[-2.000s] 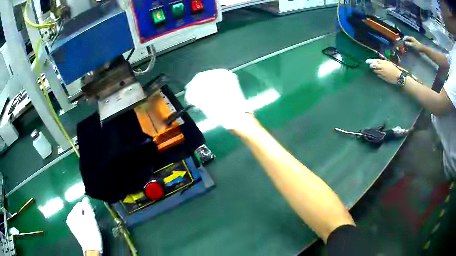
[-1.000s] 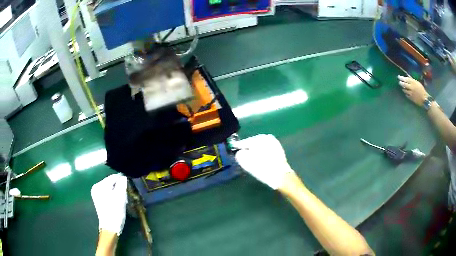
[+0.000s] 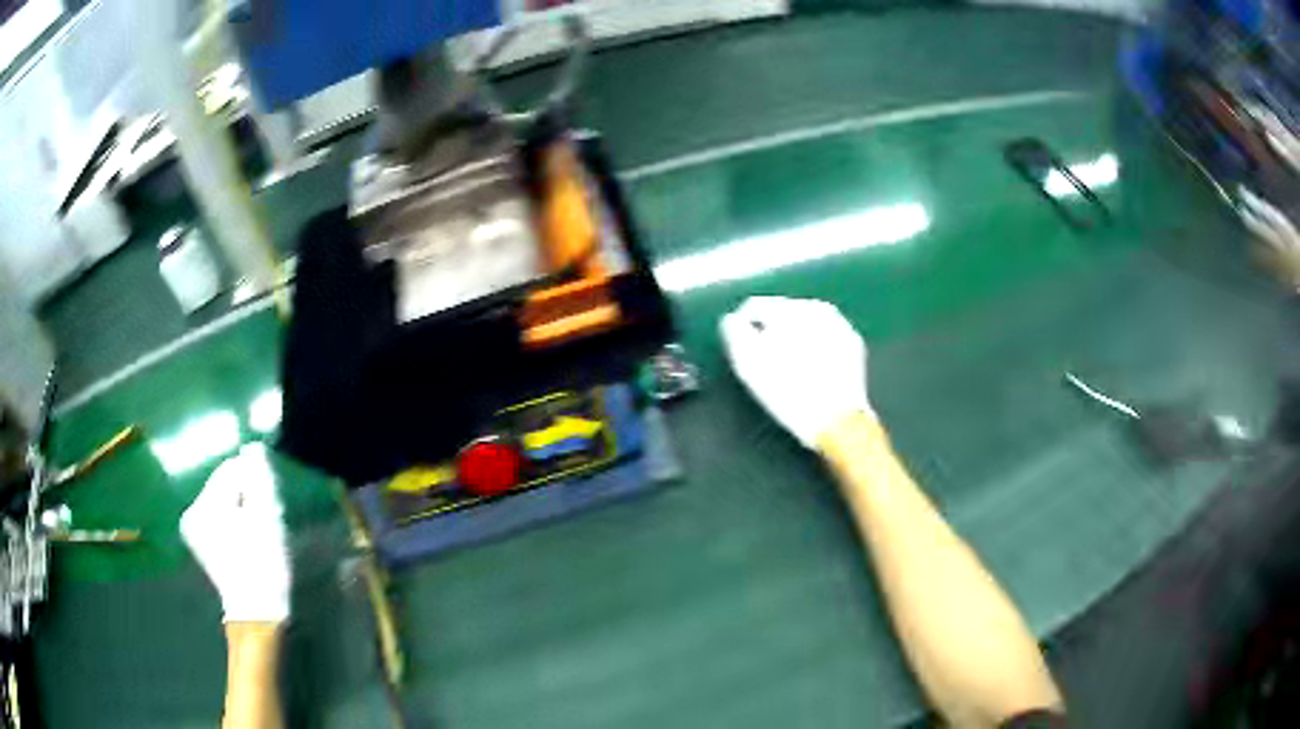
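Note:
The press head (image 3: 463, 249), a silver metal plate, sits low over the orange fixture (image 3: 573, 306). A black cloth (image 3: 357, 378) covers the fixture's left side. The red round button (image 3: 488, 466) is on the front panel between yellow arrows. My left hand (image 3: 243, 527), in a white glove, is left of the base and touches nothing visible on the press. My right hand (image 3: 801, 368), gloved, is right of the base, apart from the small silver side button (image 3: 669, 375). Its fingers look loosely curled. Blur hides whether either hand holds anything small.
A dark phone-sized frame (image 3: 1055, 182) lies at the upper right of the green bench (image 3: 798, 598). A blurred dark tool with a pale tip (image 3: 1176, 432) lies at right. A white bottle (image 3: 188, 268) stands at left. Another person's hand (image 3: 1269, 228) is at the right edge.
My right hand has left the right side button and moved up and right. My left hand has moved away from the base's left side. The press head has come down lower over the fixture. The view has shifted.

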